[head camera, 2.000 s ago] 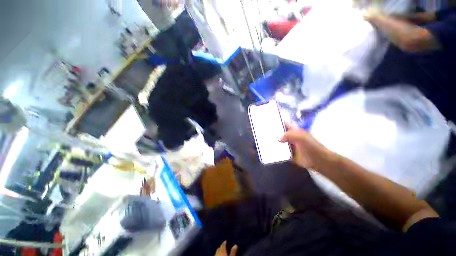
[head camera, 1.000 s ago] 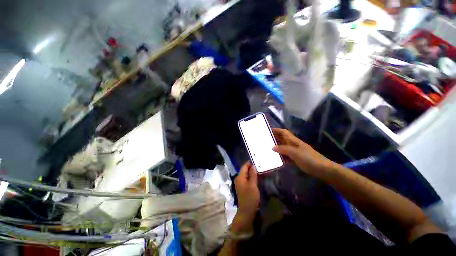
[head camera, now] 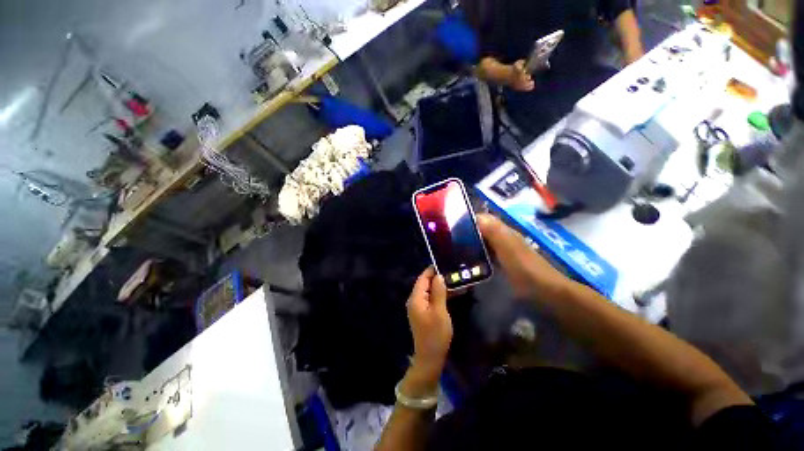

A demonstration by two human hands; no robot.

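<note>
A smartphone (head camera: pixel 452 236) is held upright near the middle of the view. Its screen is lit, dark and red-tinted, with small icons along the bottom. My left hand (head camera: pixel 429 319) grips its lower left edge, thumb at the side, with a pale band on the wrist. My right hand (head camera: pixel 499 240) is at its right edge; its fingers are mostly hidden behind the phone.
A large black cloth heap (head camera: pixel 357 291) lies behind the phone. A pale cloth bundle (head camera: pixel 324 172) is beyond it. At right is a white table with a sewing machine (head camera: pixel 608 158) and scissors (head camera: pixel 710 132). Another person (head camera: pixel 551 79) holds a phone. A white tabletop (head camera: pixel 234 379) is lower left.
The phone screen has gone from white to dark red with icons. My left hand has come up to the phone since the oldest frame. The view has shifted, showing another person and a machine at right.
</note>
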